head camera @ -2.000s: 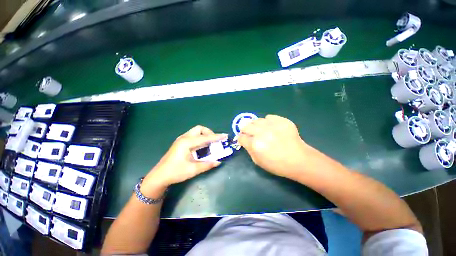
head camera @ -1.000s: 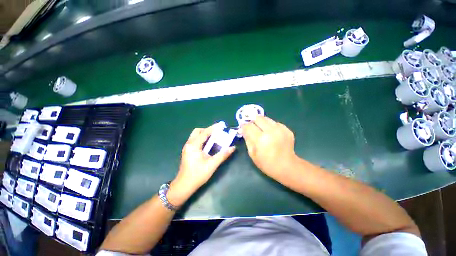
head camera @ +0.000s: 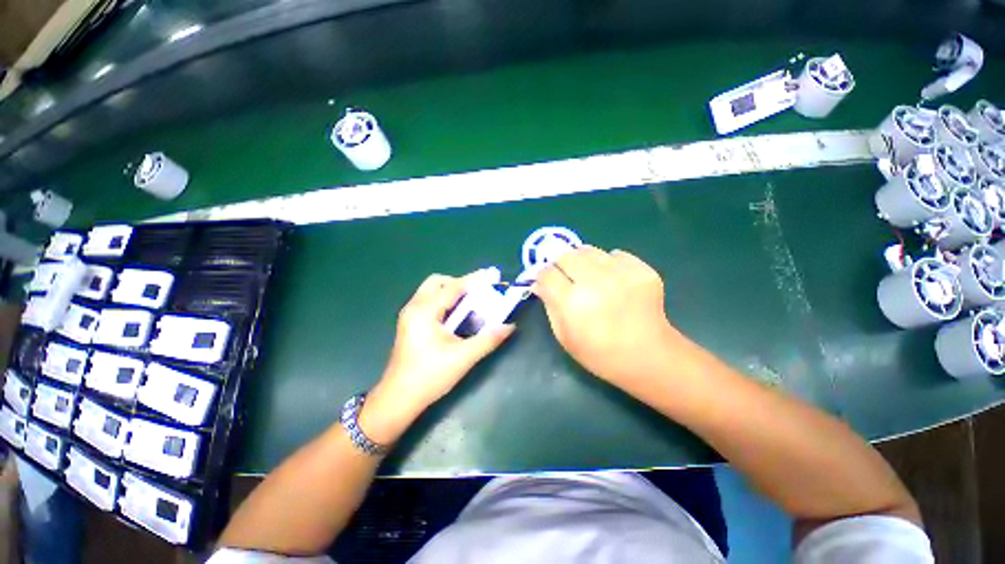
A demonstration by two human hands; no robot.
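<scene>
My left hand (head camera: 435, 344) holds a white handle shell (head camera: 476, 313) with a dark window, tilted, between thumb and fingers. My right hand (head camera: 595, 297) is closed at the neck of a white fan head (head camera: 550, 247), just right of the shell's upper end. Its fingertips pinch something small and thin between shell and head; whether wire or tool, I cannot tell. The fan head's spoked ring faces up, and my right fingers cover its lower part.
A black tray (head camera: 245, 320) with rows of handle shells stands at left. Many fan heads (head camera: 920, 292) are massed at right. Beyond the white stripe (head camera: 463, 192), single fan heads (head camera: 361, 140) and a joined head-and-handle unit (head camera: 753, 101) lie on the green belt.
The units beyond the stripe have moved right. The shell in my left hand has turned steeper than two seconds ago. The held fan head has shifted slightly; both hands keep their holds.
</scene>
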